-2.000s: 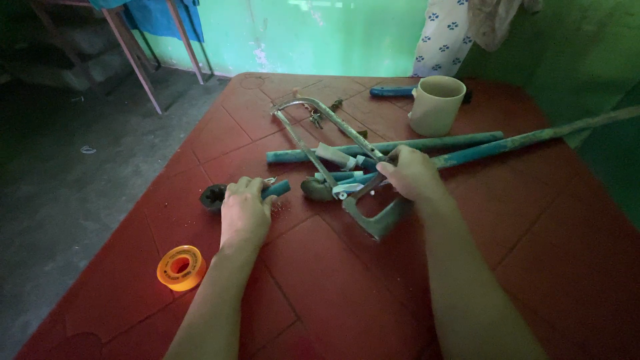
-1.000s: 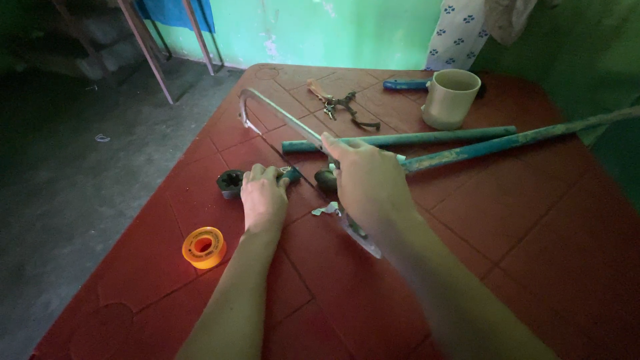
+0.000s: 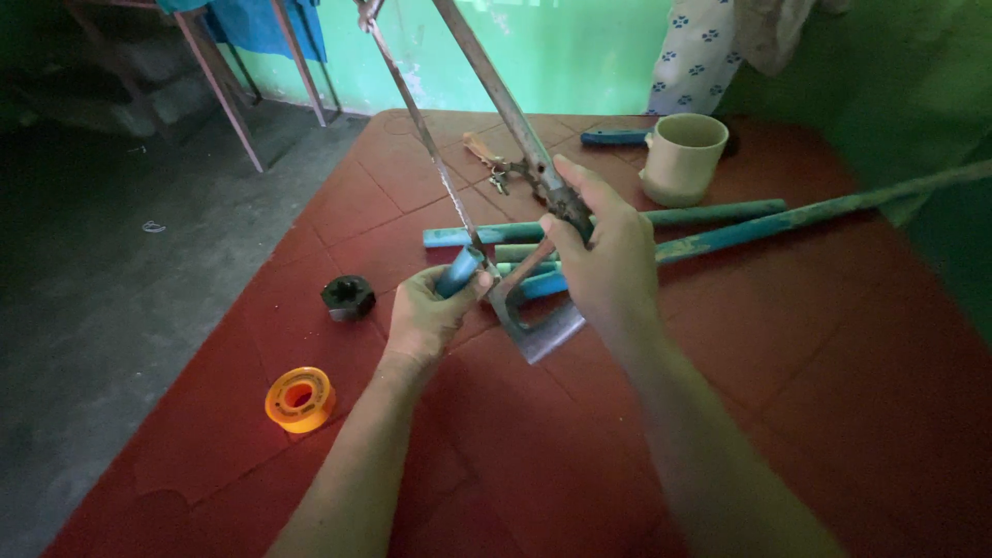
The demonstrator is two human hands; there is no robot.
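My left hand (image 3: 430,310) grips a short piece of blue plastic pipe (image 3: 459,273), its open end tilted up against the blade of a hacksaw (image 3: 496,93). My right hand (image 3: 612,248) holds the saw by its metal frame near the handle end, the far end raised beyond the top of the view. Behind both hands lie a blue-green pipe (image 3: 717,211), a long blue pipe (image 3: 744,234) reaching off to the right, and short pipe pieces (image 3: 527,253). A black threading die (image 3: 348,297) rests left of my left hand.
An orange roll of thread tape (image 3: 301,400) lies on the red table (image 3: 194,434) near its left edge. Towards the back are a beige mug (image 3: 683,160), a blue-handled tool (image 3: 614,138), and keys (image 3: 498,181) beside a tan-handled item (image 3: 482,149). A green wall (image 3: 542,70) stands behind.
The black die, beside my left hand before, now lies apart from it, and my left hand has lifted the pipe piece. The hacksaw's far end has risen from low over the table.
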